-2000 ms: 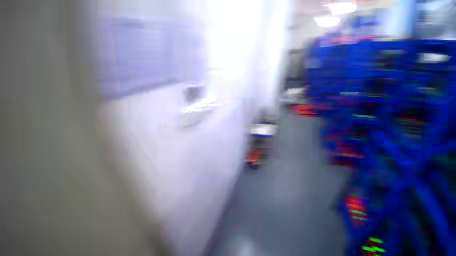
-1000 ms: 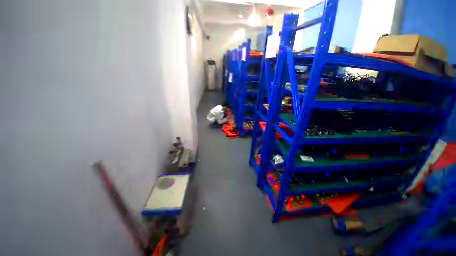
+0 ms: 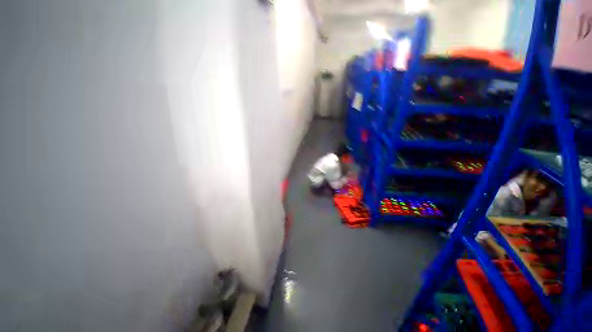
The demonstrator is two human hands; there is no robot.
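Observation:
Neither of my hands is in the picture. Nearest in front of me at the right is a blue aging rack (image 3: 496, 175) with diagonal braces. On its lower levels lie an orange-red tray (image 3: 479, 292) and a board with dark units on orange (image 3: 529, 249). Further along, another blue rack (image 3: 448, 111) holds rows of small units. Lit units (image 3: 410, 207) with bright coloured dots lie on its bottom shelf. Orange-red trays (image 3: 351, 211) lie on the floor at that rack's end. The picture is somewhat blurred.
A person in white (image 3: 328, 172) crouches in the aisle by the floor trays. Another person (image 3: 516, 194) is low behind the near rack's braces. A white wall (image 3: 253, 130) runs along the left. An unclear object (image 3: 224, 285) stands at its foot. Grey floor (image 3: 324, 272) lies between.
The view has moved forward along the aisle. The crouching person and floor trays look larger, and a second person shows behind the near rack. The white-topped stand at the left has left the view.

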